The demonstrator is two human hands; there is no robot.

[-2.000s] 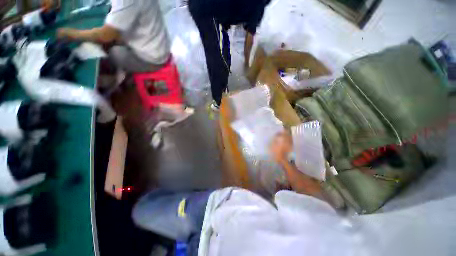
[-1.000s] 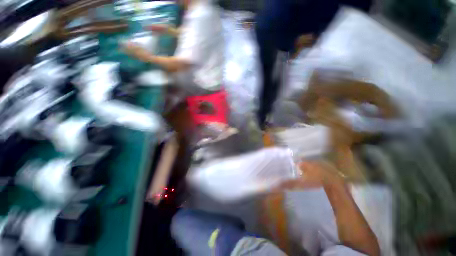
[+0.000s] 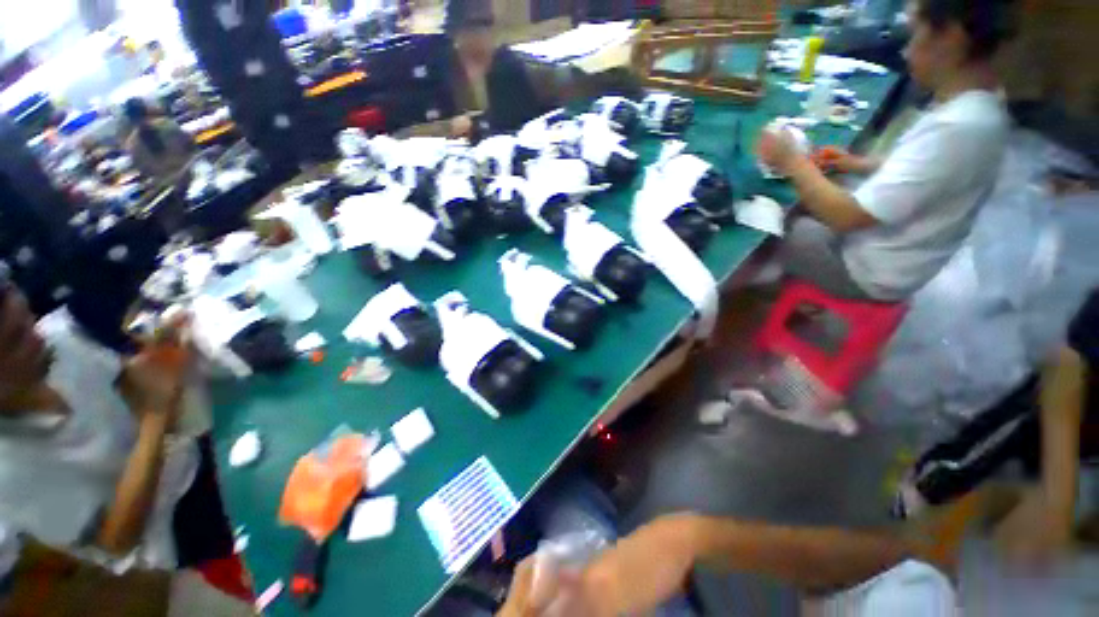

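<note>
My right forearm reaches in from the right, and my right hand point(image 3: 621, 581) is closed on a crumpled, whitish clear bag point(image 3: 569, 557) at the bottom edge, beside the table's near edge. What looks like part of my left hand point(image 3: 521, 593) touches the bag's left side; it is cut off and blurred, so its grip cannot be told. White security cameras with round black heads stand in rows on the green table point(image 3: 362, 416). The nearest camera point(image 3: 482, 359) is beyond my hands. A long white band point(image 3: 675, 259) lies over cameras and hangs at the edge.
On the table are a sticker sheet point(image 3: 468, 512), an orange parts bag point(image 3: 325, 485), white squares point(image 3: 374, 518) and a black-and-red tool point(image 3: 306, 569). A person point(image 3: 934, 181) sits by a red stool point(image 3: 832, 338); another person point(image 3: 72, 446) is at left. Dark-clothed legs show at right.
My view has swung left from the carton and green bags to the table. My right hand, at the carton before, is now by the table edge with a whitish bag.
</note>
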